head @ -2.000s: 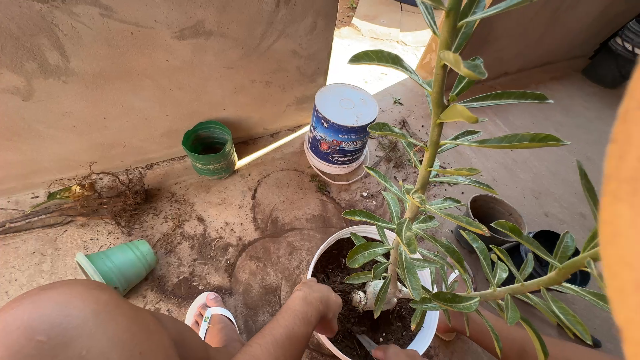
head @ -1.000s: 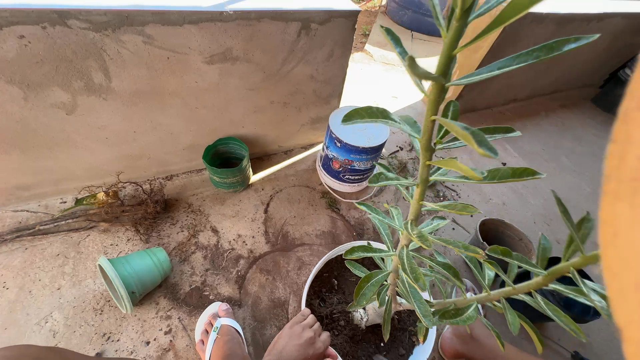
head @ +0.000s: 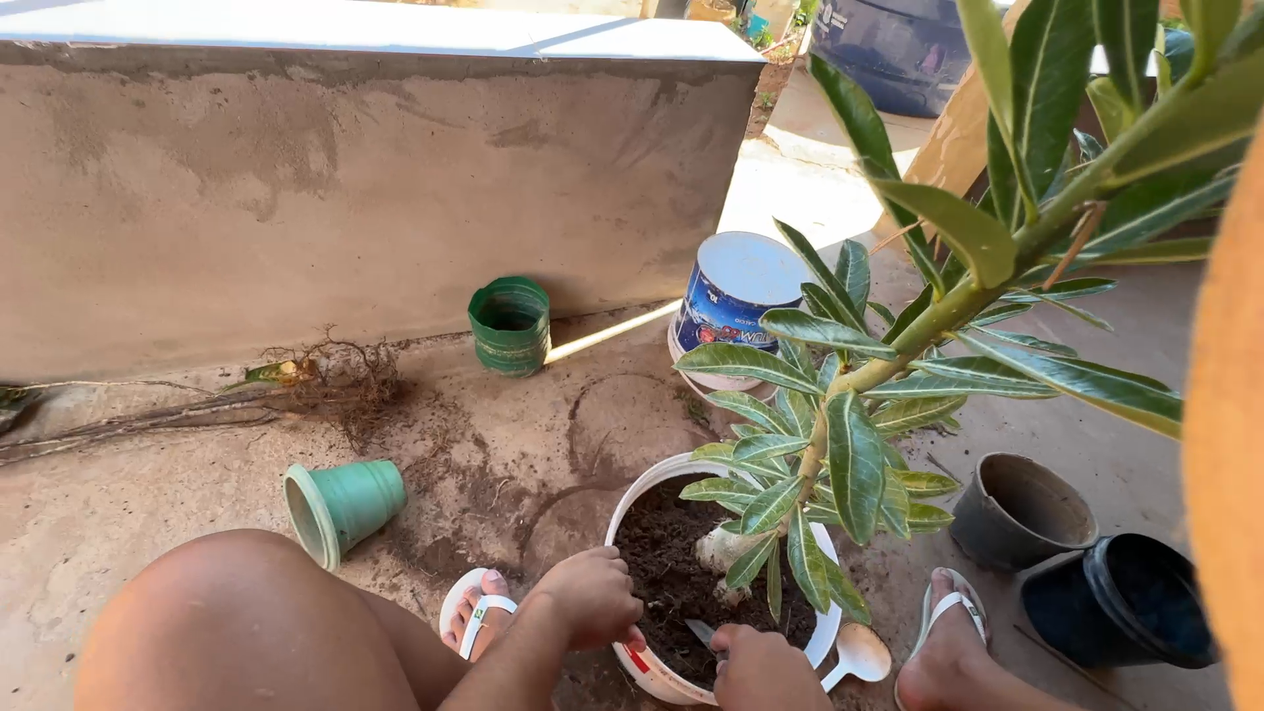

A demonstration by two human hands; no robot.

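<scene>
A white plastic bucket (head: 647, 489) full of dark soil (head: 657, 553) stands between my feet. In it grows a leafy plant with a swollen pale stem base (head: 726, 548), leaning to the right. My left hand (head: 590, 599) is at the bucket's left rim with its fingers curled; whether it holds anything cannot be told. My right hand (head: 768, 671), at the near side of the bucket, grips a tool whose metal blade (head: 703, 634) touches the soil; its handle is hidden in the hand. A white plastic spoon (head: 857, 654) lies on the ground right of the bucket.
A light green pot (head: 360, 502) lies on its side at left, near pulled-up roots (head: 346, 385). A dark green container (head: 510, 326) and an upturned blue bucket (head: 741, 291) stand by the low wall (head: 375, 197). At right are a grey pot (head: 1022, 513) and a black pot (head: 1116, 602).
The plant's upper stem leans further to the right than before. My left hand stays by the bucket's left rim. The view has tilted up and shifted.
</scene>
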